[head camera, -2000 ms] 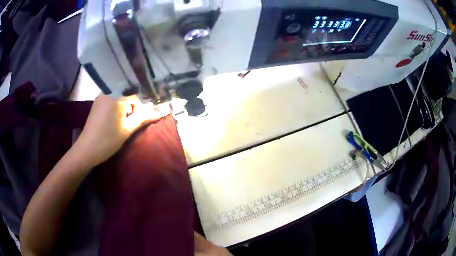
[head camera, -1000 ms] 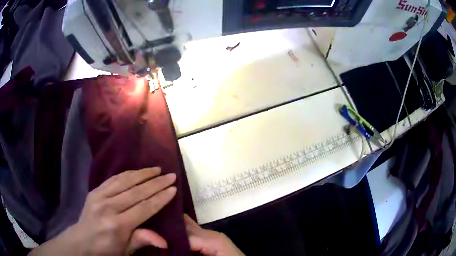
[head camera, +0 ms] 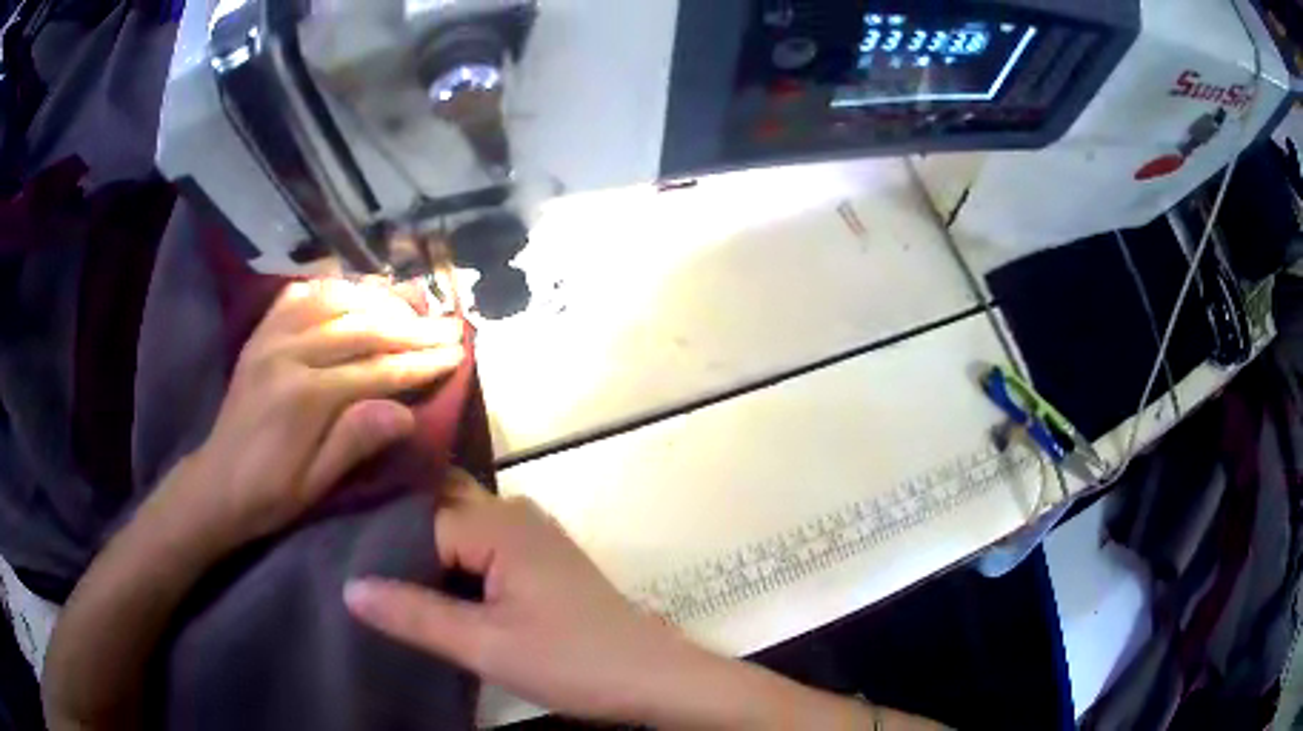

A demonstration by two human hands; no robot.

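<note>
The maroon panel point(head camera: 447, 397) lies with its edge under the presser foot and needle point(head camera: 436, 279) in the bright light. The grey panel point(head camera: 307, 621) is folded over below it, left of the bare bed. My left hand point(head camera: 307, 393) holds the maroon cloth just left of and below the foot, fingertips pointing to the foot; glare washes out part of the fingers. My right hand point(head camera: 522, 600) comes from the lower right and pinches the grey panel near its right edge, thumb on top, other fingers partly hidden by cloth.
The white machine head point(head camera: 600, 86) with its lit control panel point(head camera: 915, 64) hangs over the work. Blue and green thread snips point(head camera: 1036, 417) lie at the bed's right edge. Grey and maroon cloth point(head camera: 86, 386) lies at the left.
My left hand has moved up from the lower cloth to beside the foot. My right hand has come further into view and grips the cloth. Grey cloth now covers the lower maroon area.
</note>
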